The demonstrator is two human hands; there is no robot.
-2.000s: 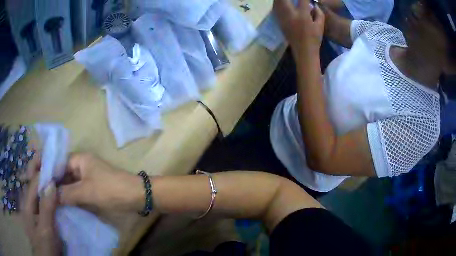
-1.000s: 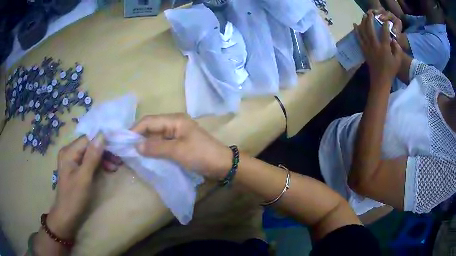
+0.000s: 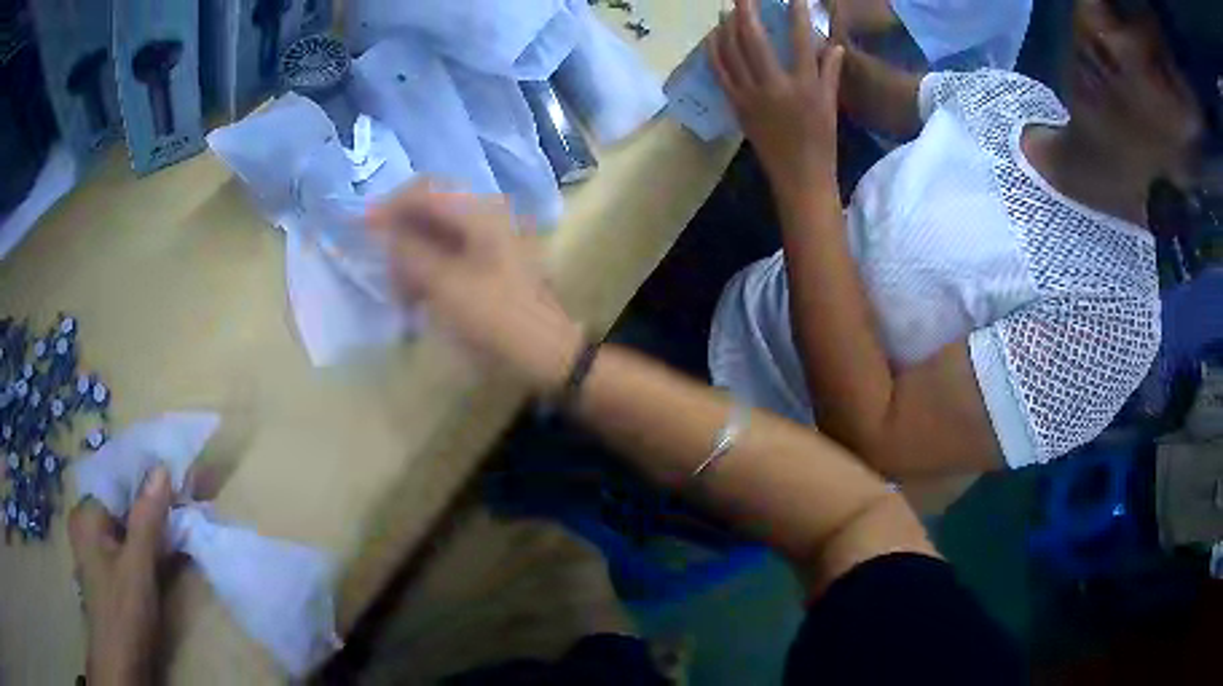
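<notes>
My left hand [image 3: 124, 563] is at the lower left, its fingers closed on a crumpled translucent white pouch [image 3: 262, 570] that lies over the table. What is inside the pouch cannot be seen. My right hand [image 3: 449, 268] is blurred and reaches over the row of white pouches [image 3: 329, 302] at the upper middle. Its fingers are at the near pouches; whether it grips one cannot be told. Small dark grey pieces with white round centres [image 3: 47, 416] lie in a loose pile at the left edge, beside the held pouch.
Retail boxes [image 3: 158, 94] stand at the upper left, next to a round fan grille [image 3: 315, 63]. The tan table's edge [image 3: 644, 241] runs diagonally. A person in a white mesh-sleeved top [image 3: 925, 282] sits at the right, holding a pale box [image 3: 704, 97]. Blue stools [image 3: 1086, 503] stand beyond.
My right hand has left the held pouch and moved up to the row of pouches. My left hand keeps hold of its pouch. The view has shifted.
</notes>
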